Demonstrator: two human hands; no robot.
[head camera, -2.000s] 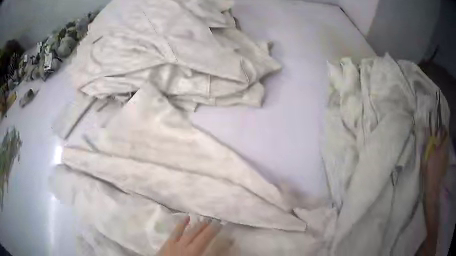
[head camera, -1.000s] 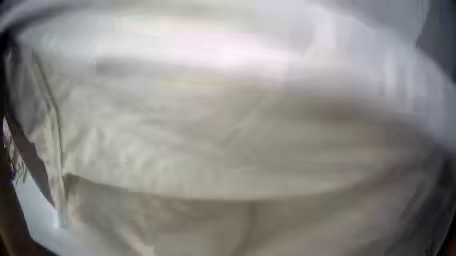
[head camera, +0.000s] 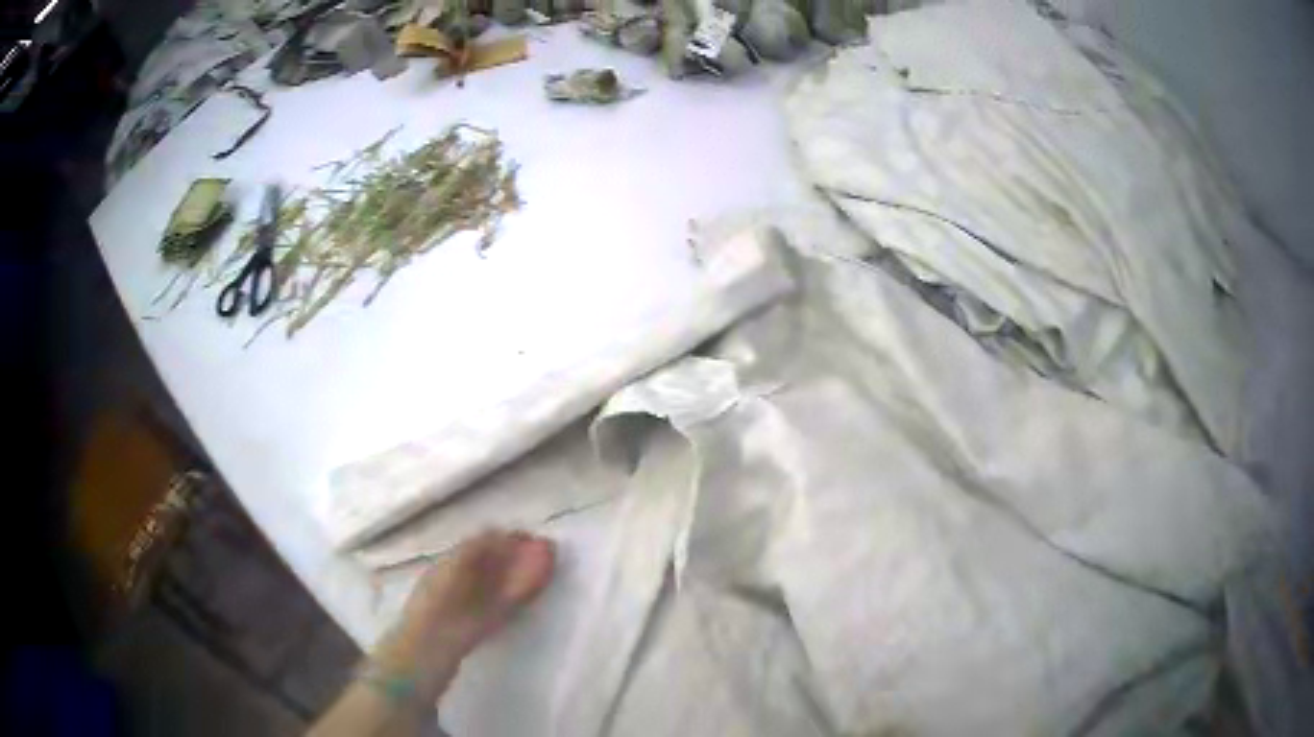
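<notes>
An off-white garment (head camera: 894, 504) lies spread over the right and front of the table, with a long folded panel (head camera: 548, 410) reaching to the left and a small curled collar-like part in the middle. My left hand (head camera: 483, 583) is bare and slightly blurred, at the panel's lower left end near the table's front edge. Its fingers look curled; whether they pinch cloth cannot be told. My right hand cannot be made out. A heap of the same cloth (head camera: 1009, 187) lies behind at the upper right.
Dark-handled scissors (head camera: 255, 267) lie beside scattered green-yellow strips (head camera: 404, 209) and a small green stack (head camera: 196, 220). Rolled lumps with white labels (head camera: 706, 36) line the back. A dark cord (head camera: 245, 123) lies far left. The white table's (head camera: 288, 396) left edge slants down to the front.
The view has swung left after cloth filled it in a blurred frame. The garment now lies with its panel pointing left. My right hand and yellow-handled scissors, seen earlier at right, no longer show clearly.
</notes>
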